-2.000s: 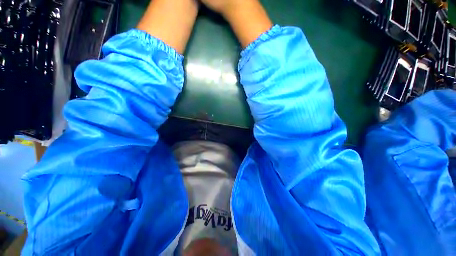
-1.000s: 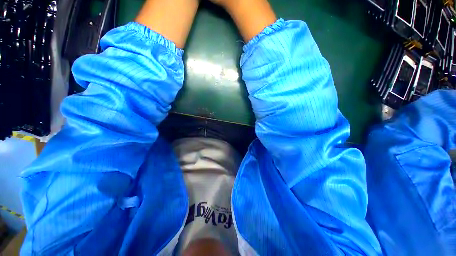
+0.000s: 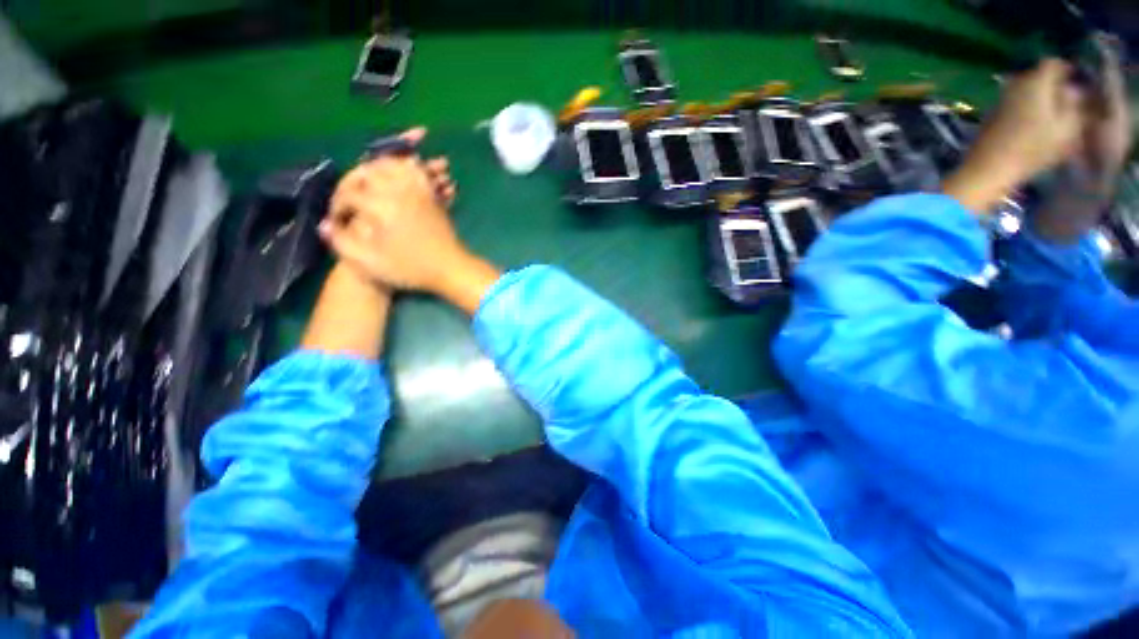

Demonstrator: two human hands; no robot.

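My left hand [image 3: 352,237] and my right hand [image 3: 406,225] are together over the green bench [image 3: 493,212], left of centre. A small dark part [image 3: 392,146], which looks like a phone housing, shows at the fingertips between them. My right hand lies over my left and hides most of its fingers and much of the part. The picture is blurred, so which fingers grip the part is hard to tell.
Part-built units [image 3: 678,157] lie in rows at right; single units [image 3: 382,63] lie farther back. A whitish round pot [image 3: 522,136] stands beyond my hands. Black trays [image 3: 75,362] are stacked at left. Another person's hands [image 3: 1030,125] work at right.
The view has tilted up and turned, so my hands, the pot and more units now show in full. My hands, earlier cut off at the top edge, are still together.
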